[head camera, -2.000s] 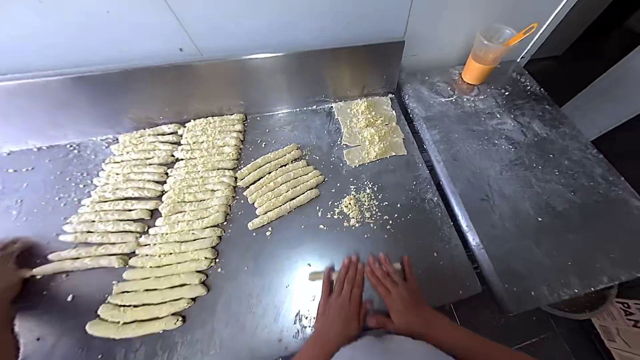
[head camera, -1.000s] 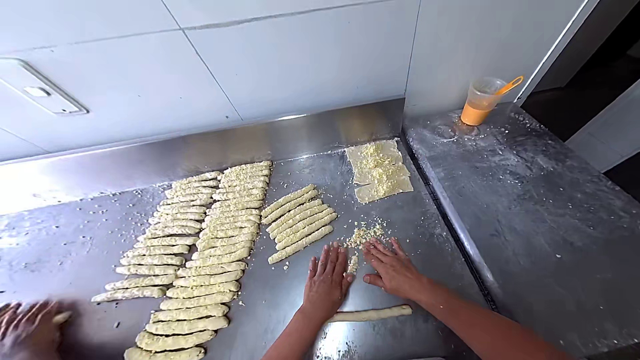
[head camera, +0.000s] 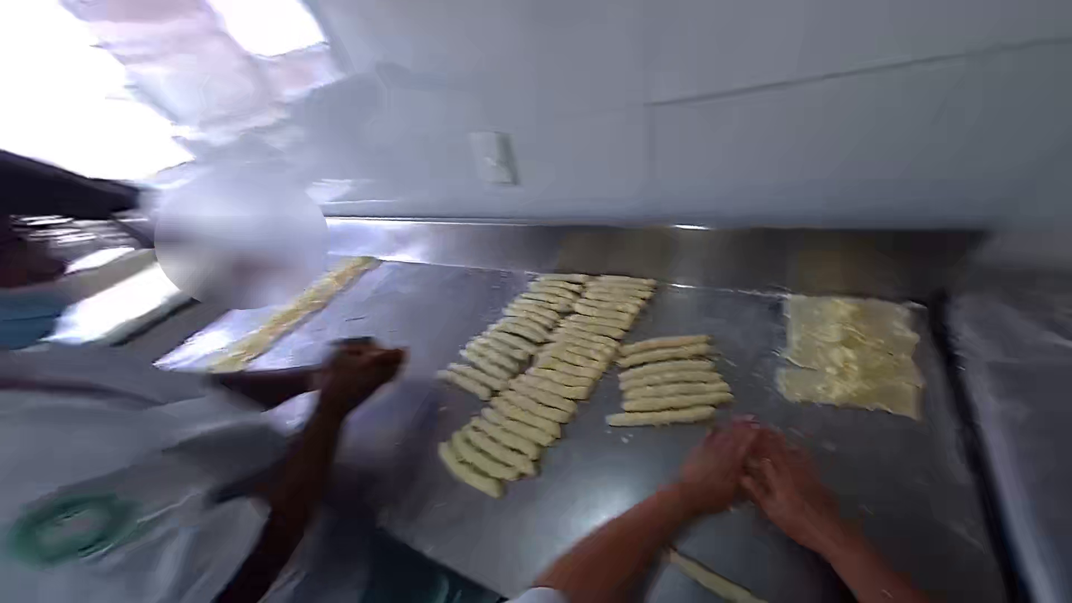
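My left hand (head camera: 722, 462) and my right hand (head camera: 785, 481) meet over the steel table, fingers blurred; whether anything lies between them cannot be told. Nearer me, under my forearms, rests a rolled dough stick (head camera: 712, 579), partly hidden. Just beyond my left hand is a small group of dough sticks (head camera: 670, 381). Left of it run two long rows of dough sticks (head camera: 536, 381). A flat dough sheet with crumbly filling (head camera: 852, 356) lies beyond my right hand.
A co-worker's hands (head camera: 356, 368) are over the table at the left. Behind them stretches a long dough strip with topping (head camera: 293, 314). A steel backsplash (head camera: 712, 255) borders the wall, and a second table surface (head camera: 1017, 377) adjoins at the right.
The view has swung left, bringing the co-worker and long dough strip into sight. My hands, apart and flat near the crumbs a second ago, have come together.
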